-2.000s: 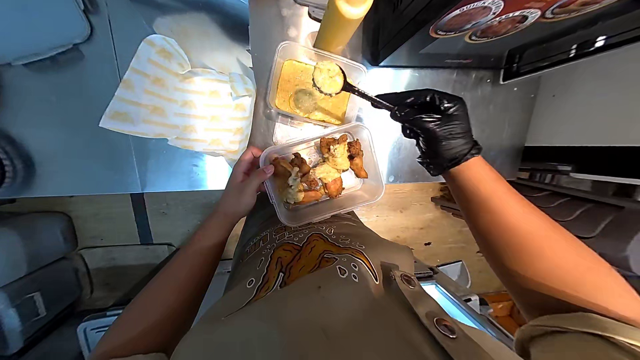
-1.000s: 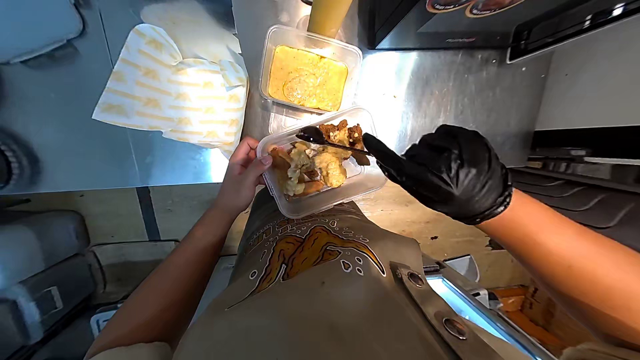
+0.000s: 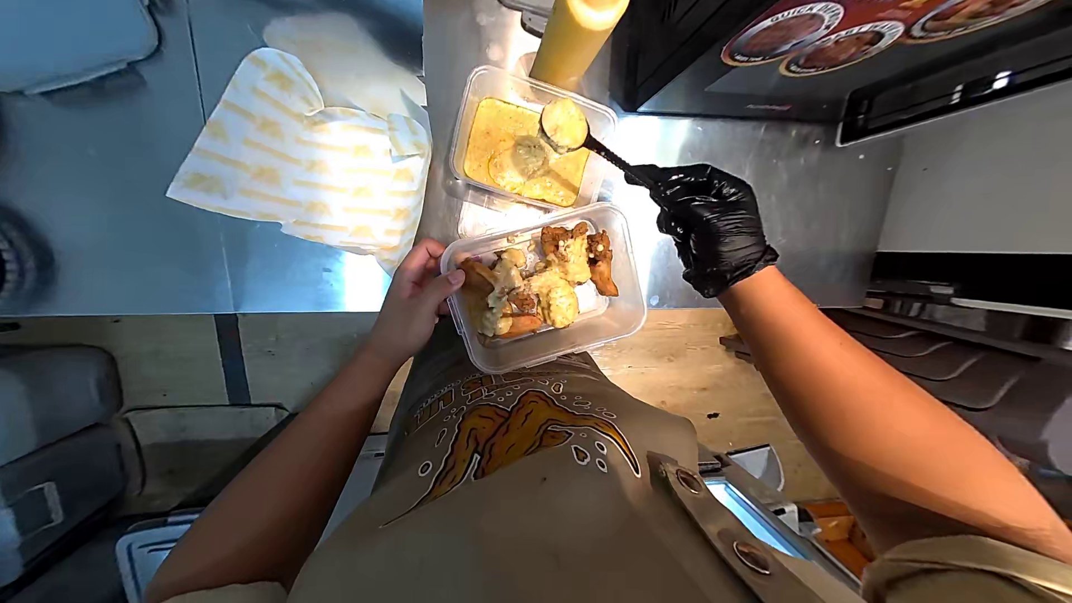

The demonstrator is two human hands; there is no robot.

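My bare left hand (image 3: 416, 300) grips the left rim of a clear plastic container (image 3: 626, 322) at the front edge of the steel counter. Inside it lie fried chicken pieces (image 3: 601, 264) partly covered with creamy yellow sauce. A black glove covers my right hand (image 3: 705, 219), whose fingers close on the handle of a black spoon (image 3: 620, 161). The spoon's bowl is full of yellow sauce (image 3: 564, 126) and is over a second clear container (image 3: 462, 126), which holds more of the sauce. The two containers are close together, one behind the other.
Patterned wrapping paper (image 3: 293, 167) lies on the counter to the left. A yellow squeeze bottle (image 3: 579, 38) stands behind the sauce container. At the back right is a black appliance (image 3: 745, 92) with food pictures above it. A blue-grey lidded bin (image 3: 75, 42) sits at the far left.
One second ago the spoon was over the chicken; my right hand has moved it back over the sauce container, and its bowl now holds sauce. My left hand keeps its grip on the chicken container.
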